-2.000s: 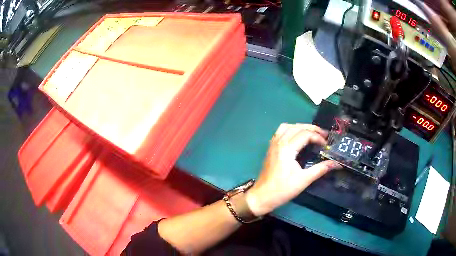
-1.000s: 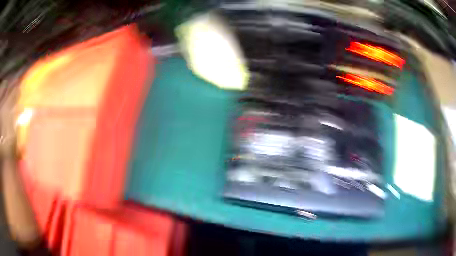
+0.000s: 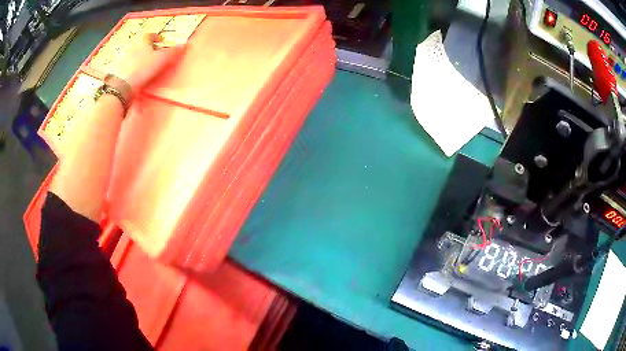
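My left hand (image 3: 154,58) reaches over the top foam tray (image 3: 199,130) at the left, fingers at the pale boards (image 3: 182,26) in its upper slots. Its fingertips are blurred, so whether it holds a board is unclear. A display board (image 3: 506,262) with white digits lies in the clear nest of the black test fixture (image 3: 439,240). A dark rod-like part crosses its right side. The red clamp handle (image 3: 603,72) stands at the upper right. My right hand is not in view.
More red foam (image 3: 165,295) lies below the stack. A curled paper (image 3: 446,103) stands behind the fixture. A power meter (image 3: 576,27) is at the top right, a red readout (image 3: 613,218) at the right edge, and a white slip (image 3: 607,305) beside the fixture.
My left hand has left the nest and is now over the foam stack. The view has swung, so the fixture sits further right and lower. The red handle shows more fully.
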